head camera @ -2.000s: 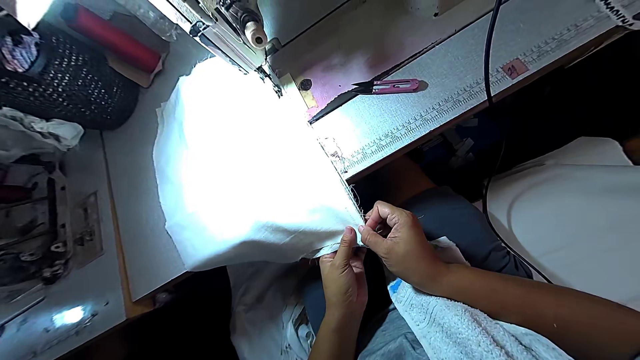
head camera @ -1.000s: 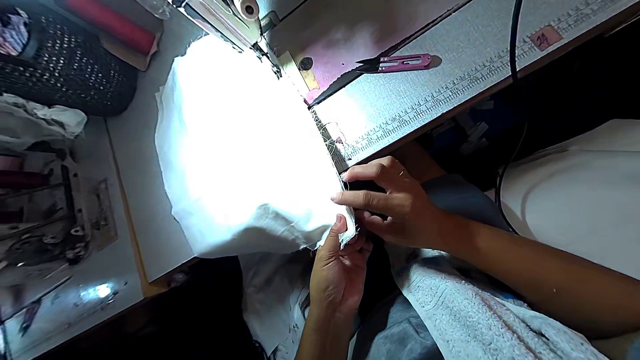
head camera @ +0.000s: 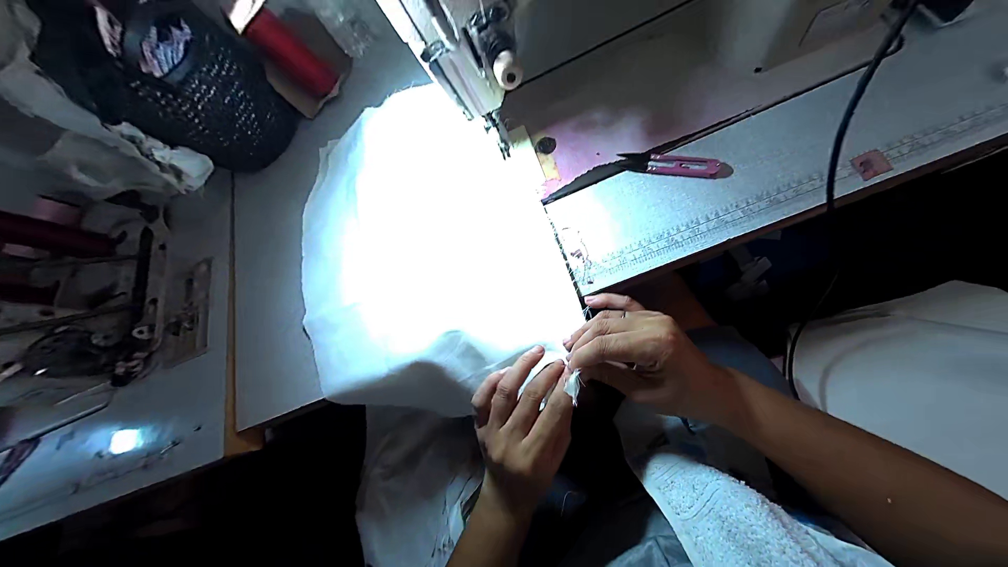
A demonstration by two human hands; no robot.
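A white fabric piece (head camera: pixel 441 252), washed out by the lamp, lies under the needle and presser foot (head camera: pixel 499 138) of a sewing machine (head camera: pixel 453 55). Its near end hangs over the table edge. My left hand (head camera: pixel 524 417) rests on the near right corner with spread, bent fingers, the thumb hidden. My right hand (head camera: pixel 642 350) pinches the fabric's right edge close beside the left fingertips. A small frayed tuft (head camera: pixel 572 386) shows between the hands. Pink thread snips (head camera: pixel 677 165) lie on the table right of the needle.
A dark perforated basket (head camera: pixel 213 94) and a red thread cone (head camera: pixel 291 55) stand at upper left. A measuring tape (head camera: pixel 709 223) runs along the table's front edge. A black cable (head camera: pixel 841 150) hangs at right. Machine parts (head camera: pixel 87 339) lie at left, and a white towel (head camera: pixel 724 504) is below my right forearm.
My left hand has turned from a pinch at the corner to lying over it with fingers spread. My right hand's fingers have drawn in to the fabric edge.
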